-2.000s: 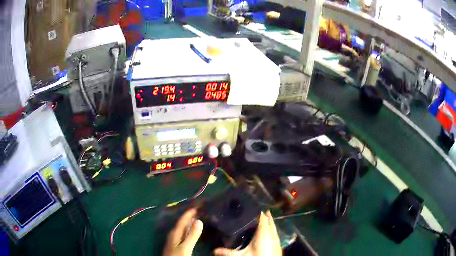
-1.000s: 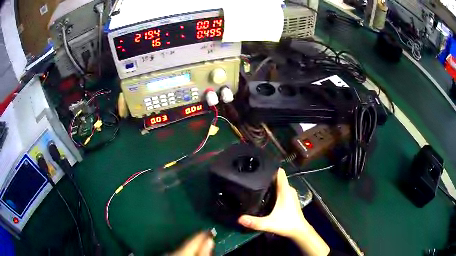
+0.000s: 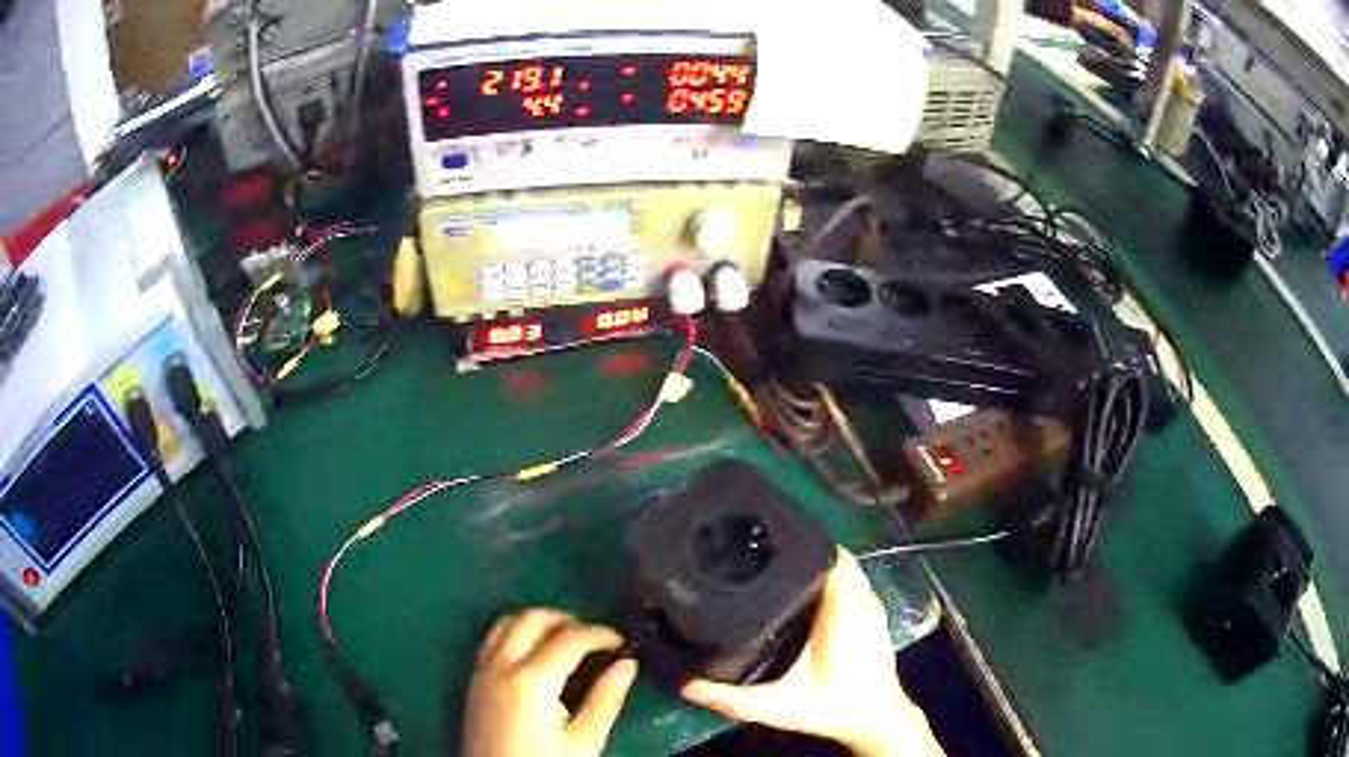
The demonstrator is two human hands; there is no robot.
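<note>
The black power cube [image 3: 732, 550] stands on the green mat near the front edge, a round recessed outlet facing up. My right hand [image 3: 843, 673] grips its lower right side, fingers partly hidden behind it. My left hand [image 3: 548, 683] is at the cube's lower left side, thumb and fingers closed on a small dark object [image 3: 595, 673], perhaps a plug; whether it enters the cube is hidden. The USB test lead [image 3: 533, 472] curves across the mat to the left, its free end lying near the bottom edge.
The power meter [image 3: 585, 92] sits on the electronic load [image 3: 599, 252], the small dual display meter [image 3: 562, 328] in front. The tester with screen [image 3: 74, 481] is at left. The brown extension socket [image 3: 969, 456], black power strip [image 3: 932, 328] and coiled cord [image 3: 1102, 466] are at right. Another black block [image 3: 1255, 589] stands far right.
My left hand has come up from the bottom edge to the cube's left side. My right hand stays on the cube. The power meter's 1.6 now reads 4.4.
</note>
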